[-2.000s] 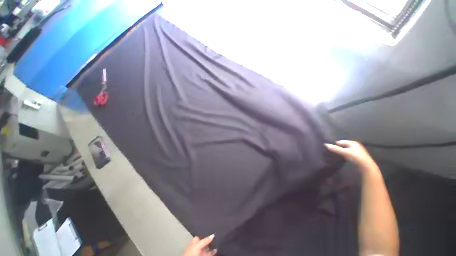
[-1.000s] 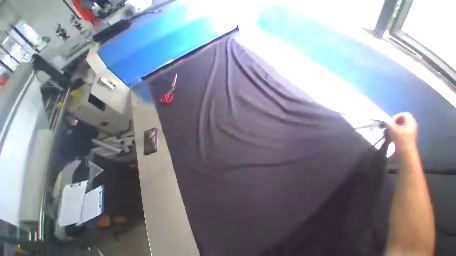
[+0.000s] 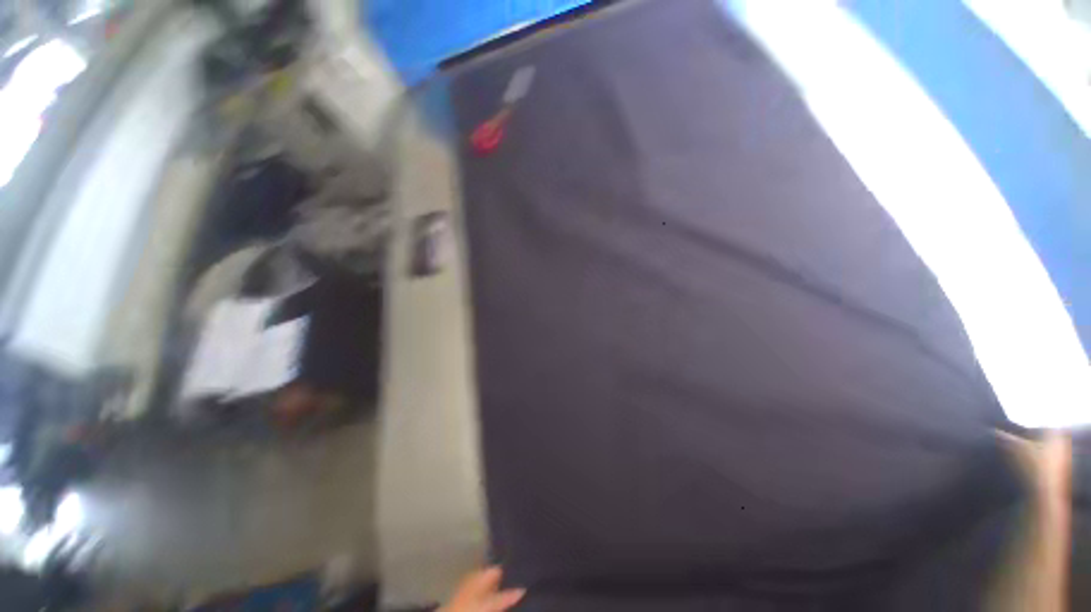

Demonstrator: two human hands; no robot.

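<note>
The dark fabric point(image 3: 718, 323) covers most of the bed, flatter now with a few long soft folds. My left hand point(image 3: 481, 592) is at the bottom edge of the picture, at the fabric's near left corner, partly cut off; its grip cannot be made out. My right hand point(image 3: 1038, 445) is blurred at the right, at the fabric's far right corner, and holds its edge. The red-handled shears point(image 3: 491, 129) lie on the fabric near the blue cover. The smartphone point(image 3: 430, 244) lies on the pale edge of the bed.
The blue machine cover point(image 3: 461, 26) crosses the top. The pale bed edge point(image 3: 433, 395) runs down the left of the fabric. White papers point(image 3: 245, 347) lie beside the machine. A bright white strip point(image 3: 909, 203) and a blue panel point(image 3: 999, 132) are on the right.
The view has turned, and the shears and phone show further right. The fabric has been pulled flatter. My right hand shows lower, and my left hand is back in view.
</note>
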